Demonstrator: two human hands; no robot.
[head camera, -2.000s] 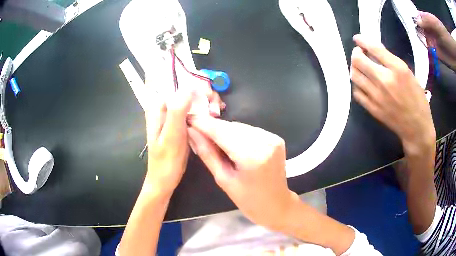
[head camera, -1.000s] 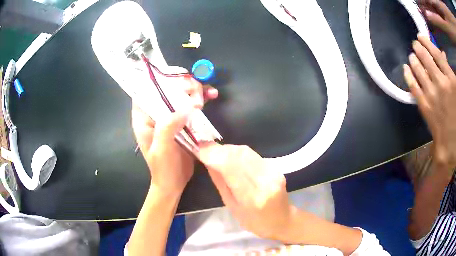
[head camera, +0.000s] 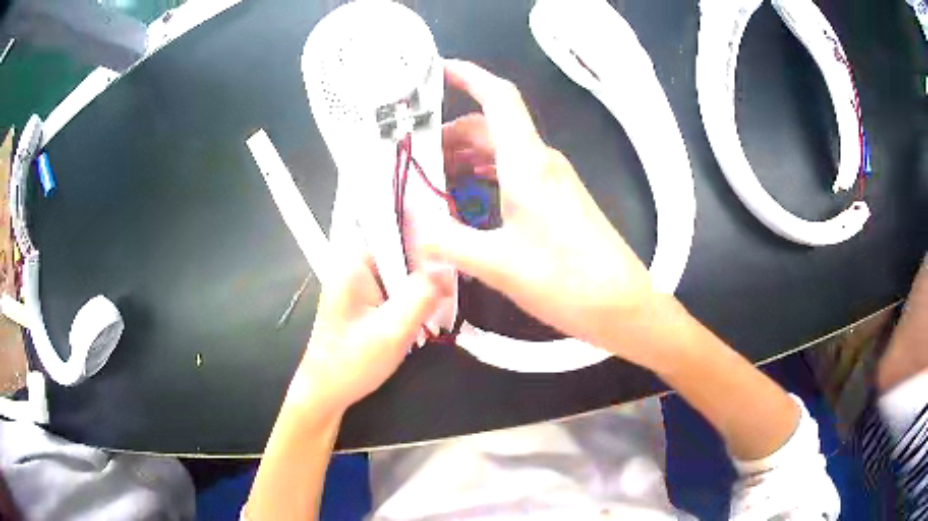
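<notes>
A white open neck fan half (head camera: 371, 63) points away from me, its wide round end at the top. A small dark circuit board (head camera: 401, 117) sits below the vented area, with red and dark lead wires (head camera: 404, 178) running down from it. My left hand (head camera: 361, 331) grips the lower part of the fan half. My right hand (head camera: 555, 229) is at its right side, thumb on the housing and fingers curled around the blue battery (head camera: 474, 204), which is partly hidden. The white neckband (head camera: 539, 355) curves right from below the hands.
The second fan half (head camera: 578, 41) lies at the band's far end. Another fan assembly (head camera: 720, 102) with a blue cell lies to the right. White fan parts (head camera: 92, 336) lie at the left edge. A white strip (head camera: 288, 204) lies left of the housing. A person's striped sleeve (head camera: 895, 448) is at lower right.
My right hand has moved up from the lower end of the housing to the battery. The housing has turned more upright. The other person's hands have left the right-hand assembly.
</notes>
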